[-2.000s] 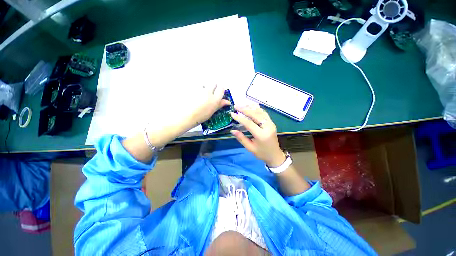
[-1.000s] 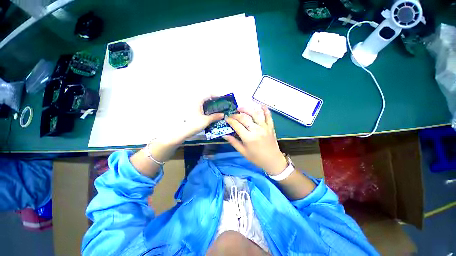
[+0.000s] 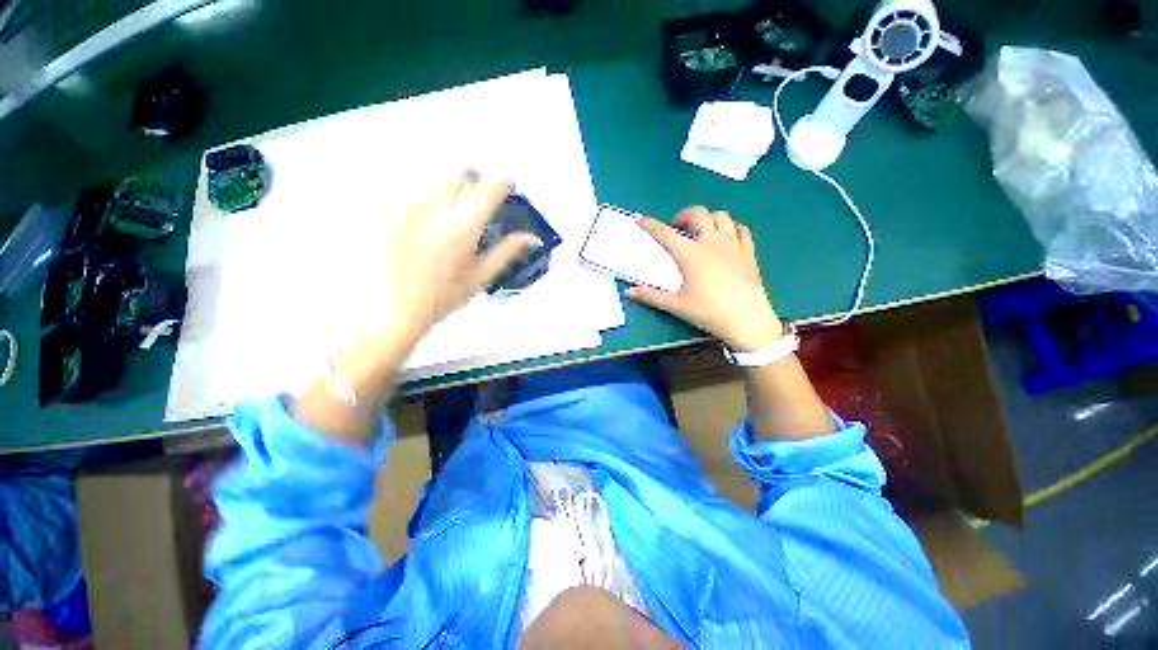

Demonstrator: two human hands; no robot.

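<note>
A black square module [image 3: 523, 244] lies on the white sheets [image 3: 337, 178], near their right part. My left hand [image 3: 445, 254] is at its left side, blurred, with thumb and fingers apart around its near-left edge; whether it grips the module is hard to tell. My right hand [image 3: 711, 269] is on the smartphone [image 3: 625, 248], thumb on its face and fingers along the far edge. The phone lies at the right edge of the sheets, its right part hidden under the hand.
A green board [image 3: 236, 177] lies at the sheets' far left corner. Black housings [image 3: 127, 295] stand left of the sheets. A white pad [image 3: 729, 137], a white fan [image 3: 823, 127] with its cord, more black housings [image 3: 696, 57] and a clear bag [image 3: 1079, 172] are at the right.
The module has gone from between both hands to the sheets, dark side showing. My right hand has moved right onto the phone. The camera view has shifted.
</note>
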